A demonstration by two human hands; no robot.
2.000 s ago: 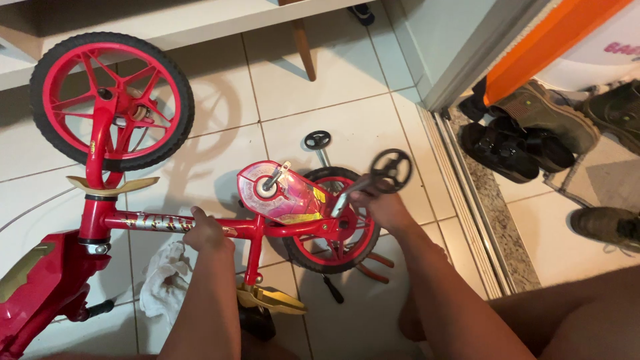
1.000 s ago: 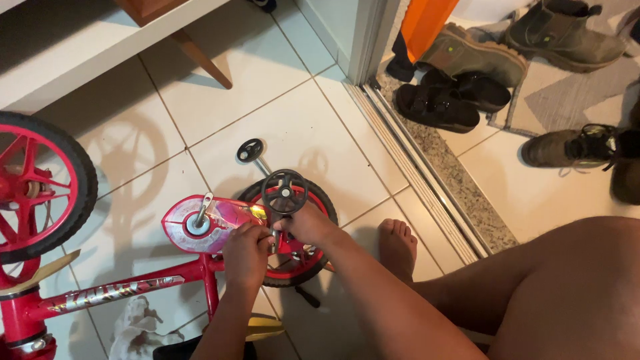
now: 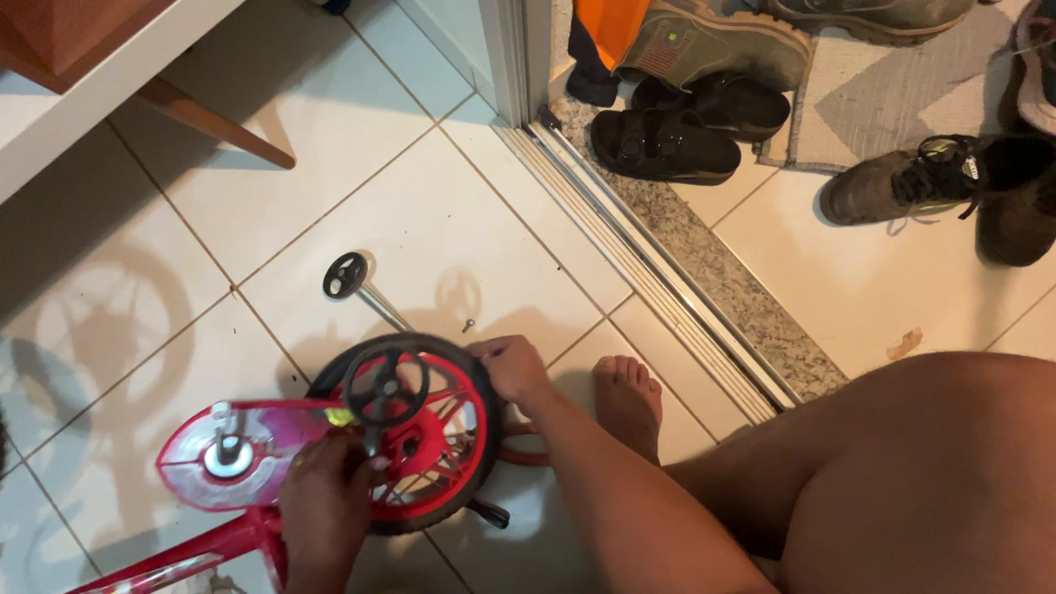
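Observation:
A red children's bicycle lies on the tiled floor, its frame tube point(image 3: 194, 547) at the lower left. My left hand point(image 3: 330, 487) has its fingers closed on the arm of the upper training wheel point(image 3: 387, 384), over the hub of the rear wheel point(image 3: 488, 412). At the tyre's upper right edge is my right hand point(image 3: 513, 369), fingers curled; what they touch is not clear. The chain guard point(image 3: 186, 458) with a crank sits left of the wheel. The other training wheel point(image 3: 345, 275) rests beyond the tyre. A small screw point(image 3: 469, 325) lies on the tiles.
A metal sliding-door track point(image 3: 660, 289) and granite sill point(image 3: 701, 256) cross the floor at the right. Past them are black sandals point(image 3: 664, 147), boots point(image 3: 726, 41), a laced shoe point(image 3: 874, 194) and a rug point(image 3: 874, 99). A wooden furniture leg point(image 3: 223, 128) stands at upper left. My bare foot point(image 3: 627, 404) is near the wheel.
My right hand has moved from the training wheel's arm to the tyre's edge. My left hand, on the frame tube two seconds ago, is now at the training wheel's arm. The view has shifted closer.

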